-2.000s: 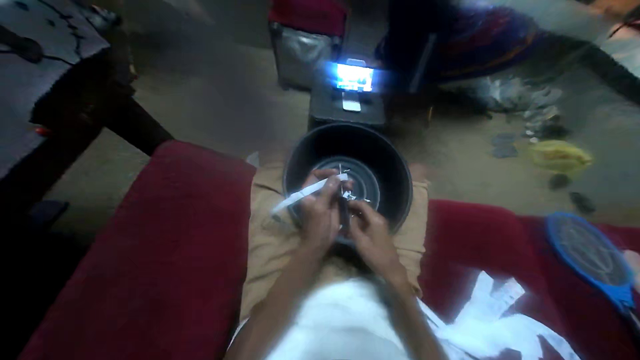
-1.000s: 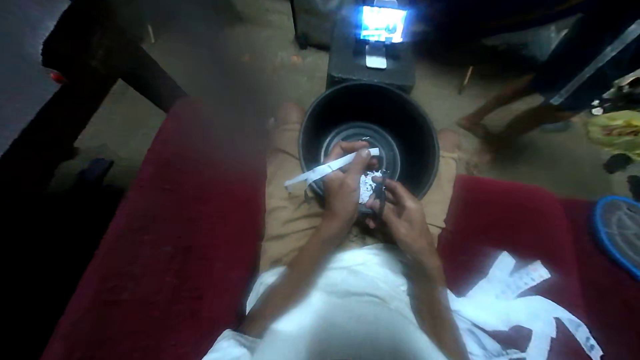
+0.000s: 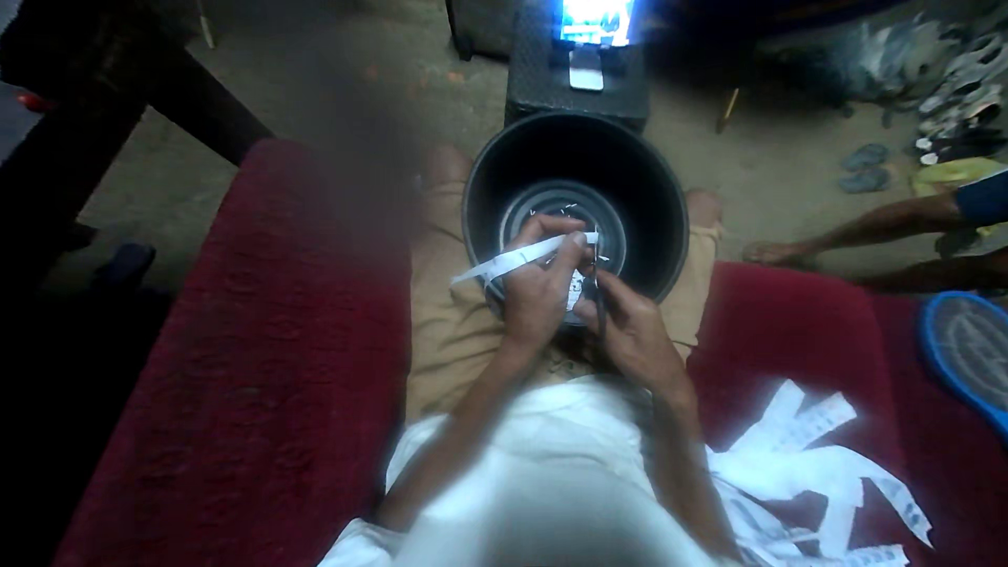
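Observation:
My left hand (image 3: 543, 287) holds a narrow white paper strip (image 3: 524, 256) between thumb and fingers, over the near part of a dark round bucket (image 3: 476, 213). The strip's short end points right and its long end hangs to the left. Scissors (image 3: 600, 303) are in my right hand (image 3: 634, 327), their thin blades pointing away from me beside the short end of the strip. Small white paper bits (image 3: 568, 211) lie on the bucket's bottom, with more white pieces (image 3: 576, 290) showing between my hands. The bucket stands between my knees.
Long white paper strips (image 3: 811, 472) lie on the red seat (image 3: 787, 339) to my right, near a blue-rimmed racket (image 3: 972, 346). Beyond the bucket, a lit phone (image 3: 596, 22) stands on a black box (image 3: 535, 87). Another person's legs (image 3: 874, 224) show at right; slippers (image 3: 865, 167) lie on the floor.
The other person's legs, out of view two seconds ago, show at the right. Both my hands stay over the bucket with the strip and scissors. The view has shifted somewhat.

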